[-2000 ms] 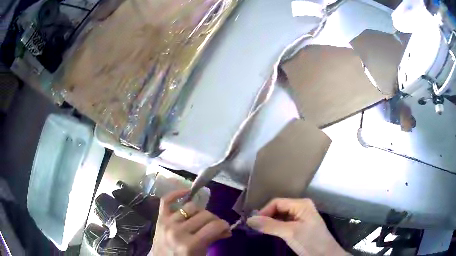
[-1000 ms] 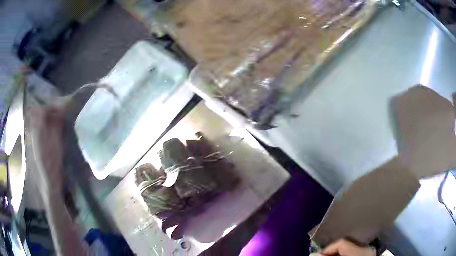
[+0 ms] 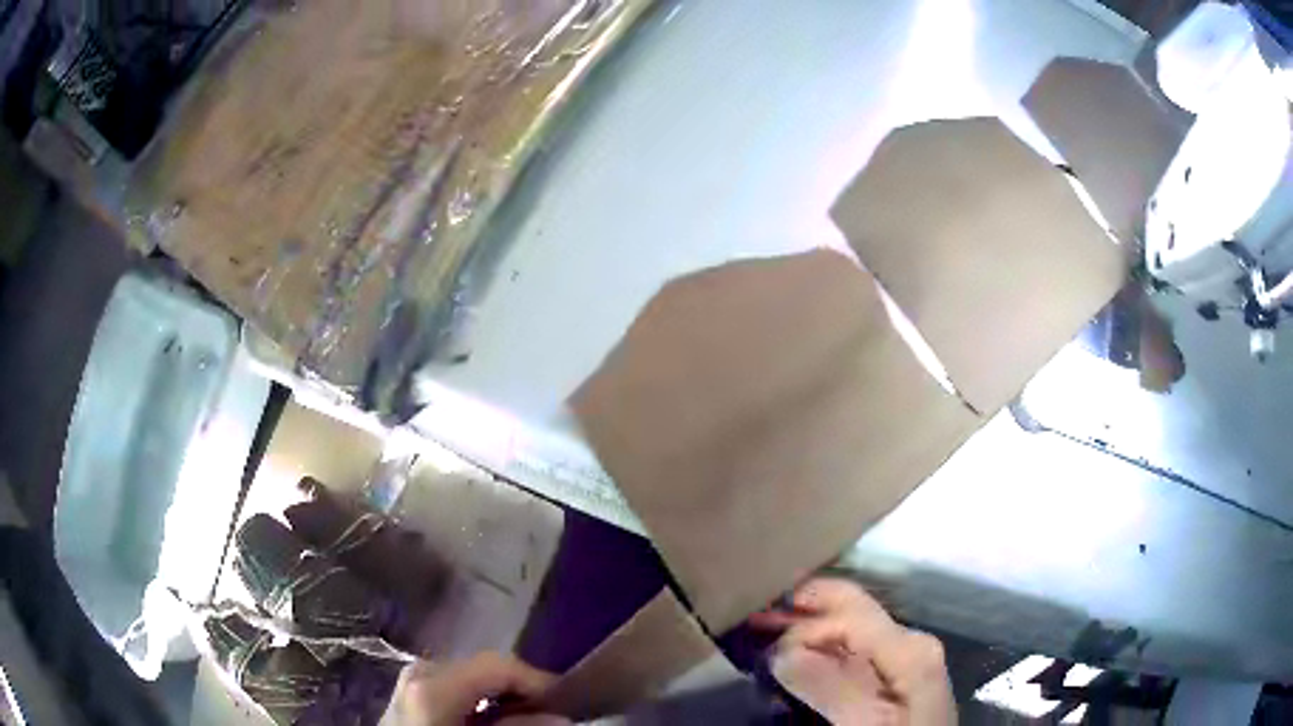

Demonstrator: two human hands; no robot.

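A linked row of brown panels (image 3: 766,411) runs from the sewing machine across the tabletop to my hands, with narrow gaps between panels. My left hand (image 3: 475,691), partly cut off by the bottom edge, grips the end panel (image 3: 634,660) over the dark lap. My right hand (image 3: 855,657) is beside the joint between the end panel and the one lying on the table, fingers bent. A small dark and red thing shows at its fingertips; I cannot tell what it is or whether the fingers hold it.
Tied bundles (image 3: 305,603) lie at lower left, with a pale strip (image 3: 270,620) over them and the white tub (image 3: 142,454) rim. A plastic-wrapped board (image 3: 369,185) is upper left. The white sewing machine head (image 3: 1227,185) is at right.
The pale twisted strip is off the table and now lies over the bundles and tub. My left hand went out to the left and is back, now on a panel. The panel row lies flatter.
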